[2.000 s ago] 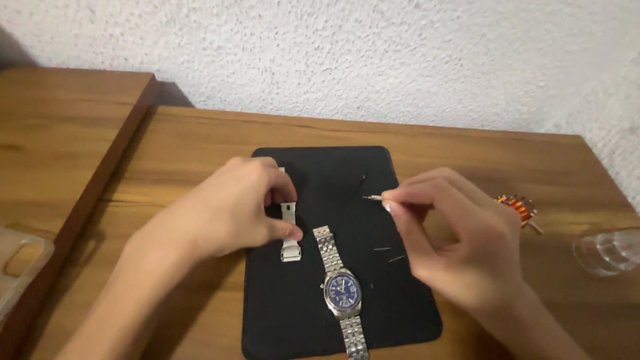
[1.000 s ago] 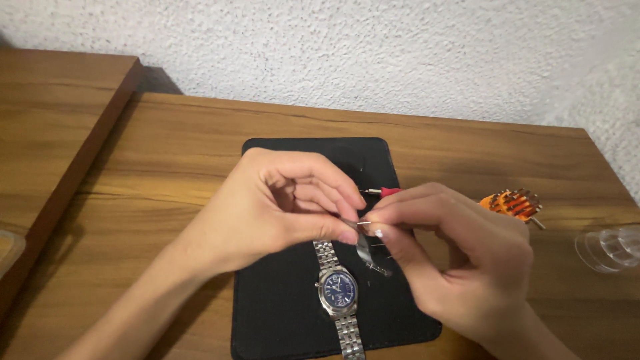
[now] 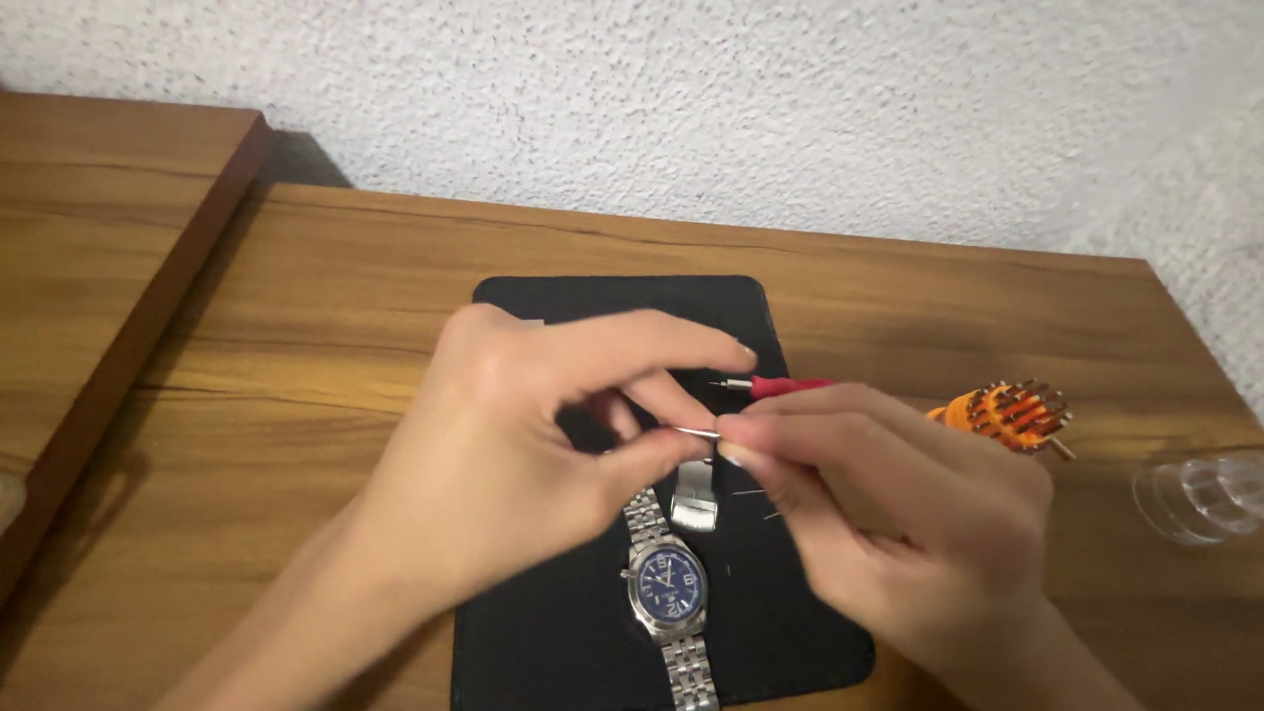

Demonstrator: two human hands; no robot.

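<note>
My left hand (image 3: pixel 533 434) and my right hand (image 3: pixel 889 494) meet over a black mat (image 3: pixel 553 632). A thin metal pin (image 3: pixel 697 433) lies between their fingertips, and my right thumb and forefinger pinch its right end. Just below the fingertips shows a steel watch clasp (image 3: pixel 694 499); my left fingers seem to hold its upper part, which is hidden. Under the hands rests a watch with a blue dial (image 3: pixel 669 586) and a steel link bracelet. Behind my right fingers is a red-handled pin tool (image 3: pixel 790 385). Thin pins (image 3: pixel 749 492) lie on the mat.
An orange object with many dark metal pins (image 3: pixel 1012 415) stands right of my right hand. Farther right is a clear plastic container (image 3: pixel 1200 499). A raised wooden board (image 3: pixel 128 227) borders the left side, and a textured white wall (image 3: pixel 691 109) rises behind the wooden table (image 3: pixel 395 257).
Two seconds ago my hands were apart, the left on the clasp on the mat, the right holding a small thin item. They have come together, with the clasp off its earlier spot.
</note>
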